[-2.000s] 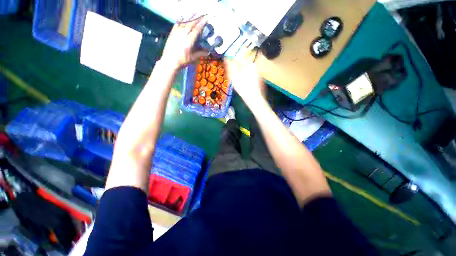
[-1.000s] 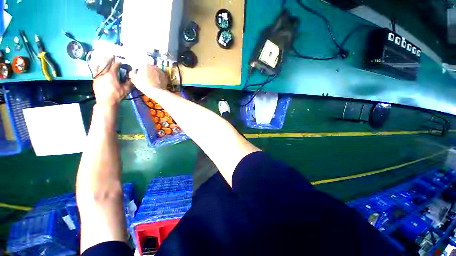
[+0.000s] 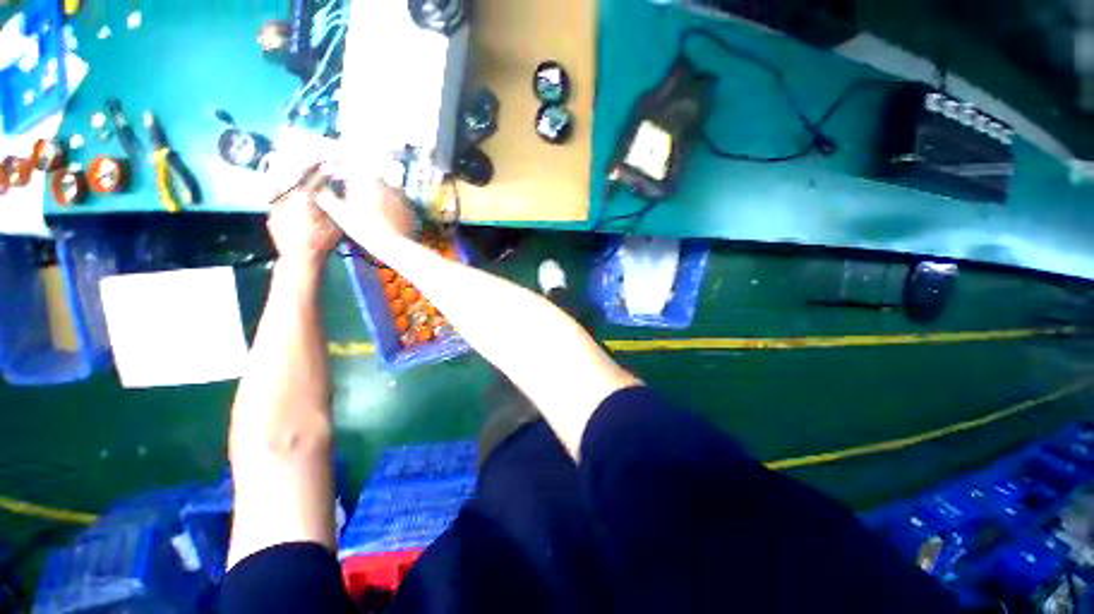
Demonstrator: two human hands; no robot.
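Note:
My left hand [image 3: 300,224] and my right hand [image 3: 370,214] meet at the bench's front edge, fingers bent close together. A thin dark wire shows by my left fingers; what lies between the hands is too small and blurred to tell. A white box-like block [image 3: 400,106] stands on the bench just beyond my right hand, with small metal and white parts [image 3: 420,176] at its near end. A blue crate [image 3: 382,321] holding round orange parts [image 3: 414,314] is below my hands, partly hidden by my right forearm.
Yellow-handled pliers [image 3: 170,178] and orange-rimmed round parts [image 3: 107,174] lie left on the teal mat. Black round housings [image 3: 551,83] lie on a tan sheet [image 3: 528,168]. Right are a black power unit [image 3: 649,154] with cord and a black switch box [image 3: 963,144]. A white sheet [image 3: 174,326] is lower left.
The view has swung so the bench runs level across the top. My hands have come together at the bench edge, left of the crate. The dark part seen between them one second ago is now hidden.

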